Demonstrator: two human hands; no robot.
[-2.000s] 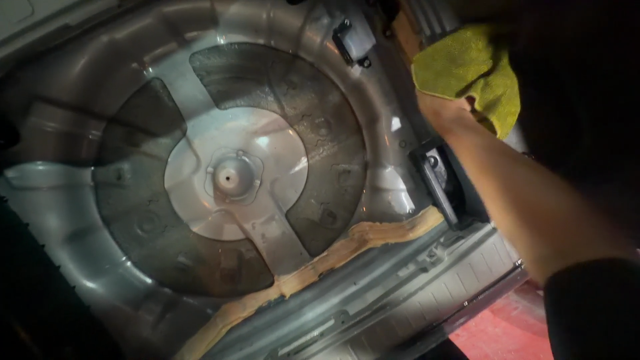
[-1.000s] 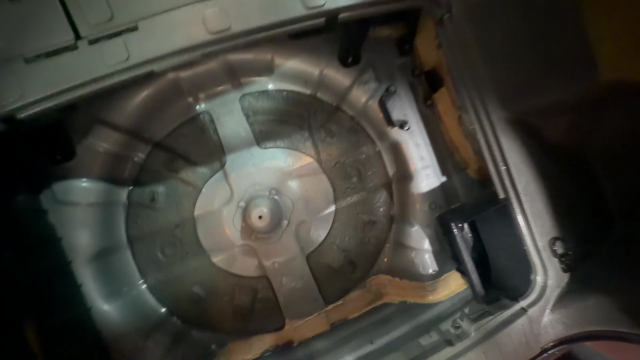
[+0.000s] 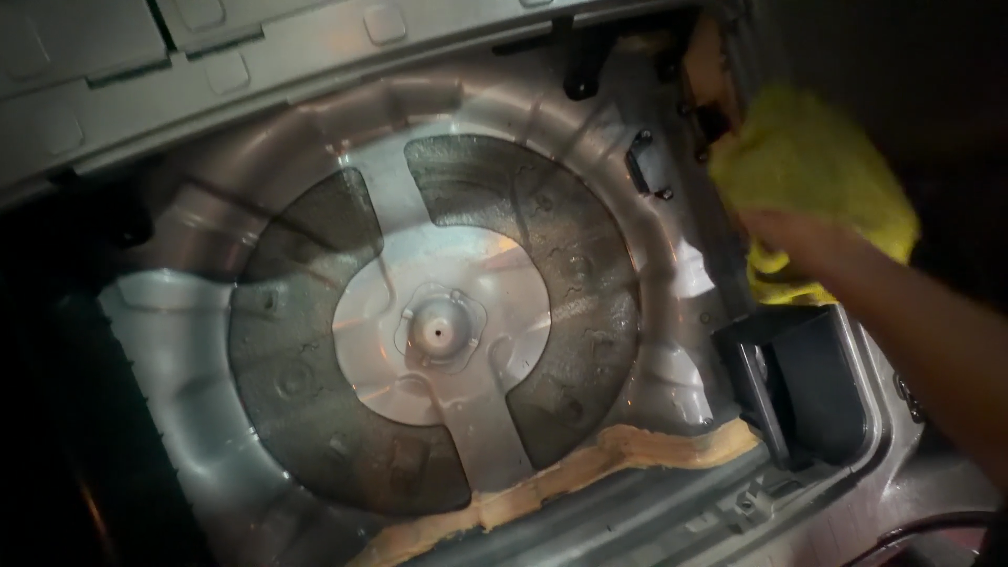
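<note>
My right hand (image 3: 795,236) holds a yellow-green cloth (image 3: 819,173) at the right side of the trunk opening, its fingers partly covered and blurred. The cloth hangs over the right edge, above a black plastic bin (image 3: 823,386). Left of it lies the bare metal spare-wheel well (image 3: 189,370), with a round raised hub (image 3: 439,331) at its middle and dark sound-deadening pads (image 3: 583,291) around that. My left hand is out of view.
An orange-tan strip of sealant or foam (image 3: 622,457) runs along the rear edge beside the latch area (image 3: 748,504). A black bracket (image 3: 646,165) sits on the right wall. Pale panels (image 3: 315,71) border the far side. Deep shadow covers the left.
One second ago no hand was in view; now my right hand and the cloth are back at the right edge. Two seconds ago they were also on the right.
</note>
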